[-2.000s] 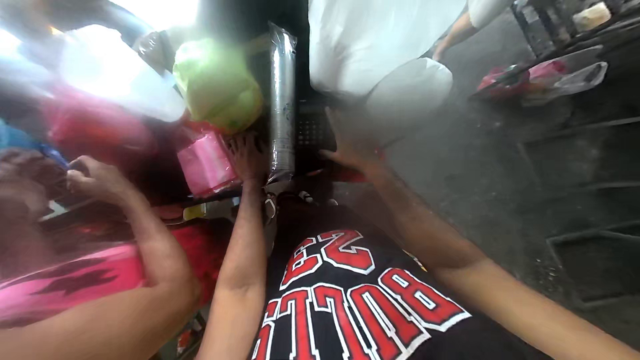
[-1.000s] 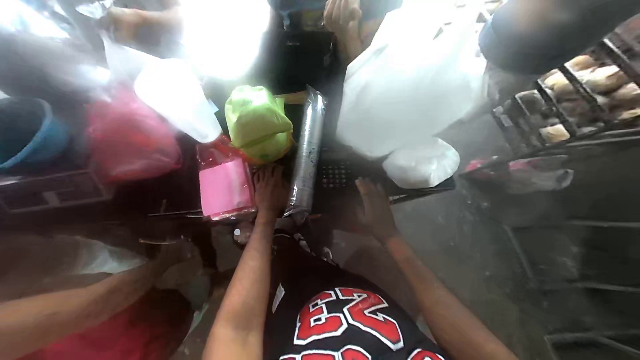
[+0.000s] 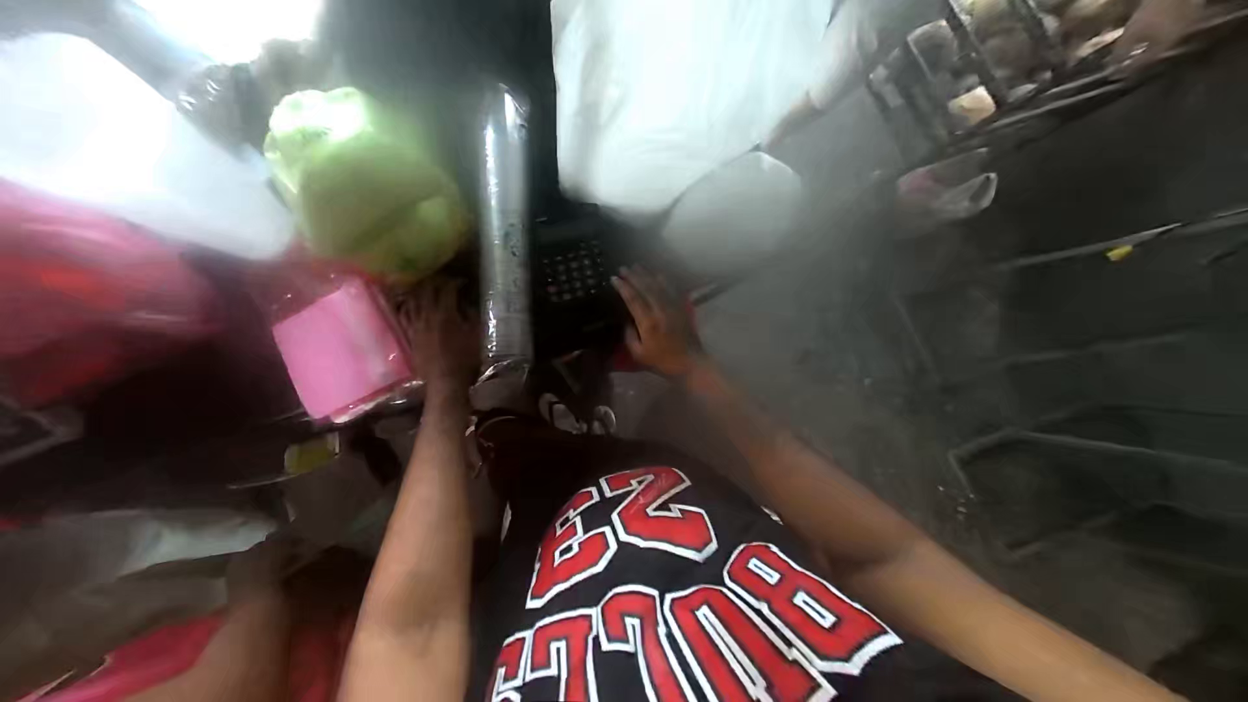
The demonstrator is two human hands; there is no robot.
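My left hand (image 3: 441, 331) rests on the dark table between a pink packet in clear plastic (image 3: 343, 349) and a long roll wrapped in clear plastic (image 3: 505, 229). A green plastic bag (image 3: 375, 190) lies just beyond its fingers. My right hand (image 3: 655, 317) lies at the right edge of a black keypad device (image 3: 573, 273), fingers somewhat spread, with nothing seen in it. The roll stretches away from me along the left side of the keypad. Blur hides the fingertips of my left hand.
White plastic bags (image 3: 682, 97) stand beyond the keypad, with a rounded one (image 3: 736, 219) at its right. Red and white bags (image 3: 88, 283) fill the left. Another person's arm (image 3: 249, 624) is at lower left. A metal rack (image 3: 975, 73) stands at upper right.
The view has swung about. The other person's arm at the left, raised two seconds ago, is now low. My hands remain beside the roll and the keypad.
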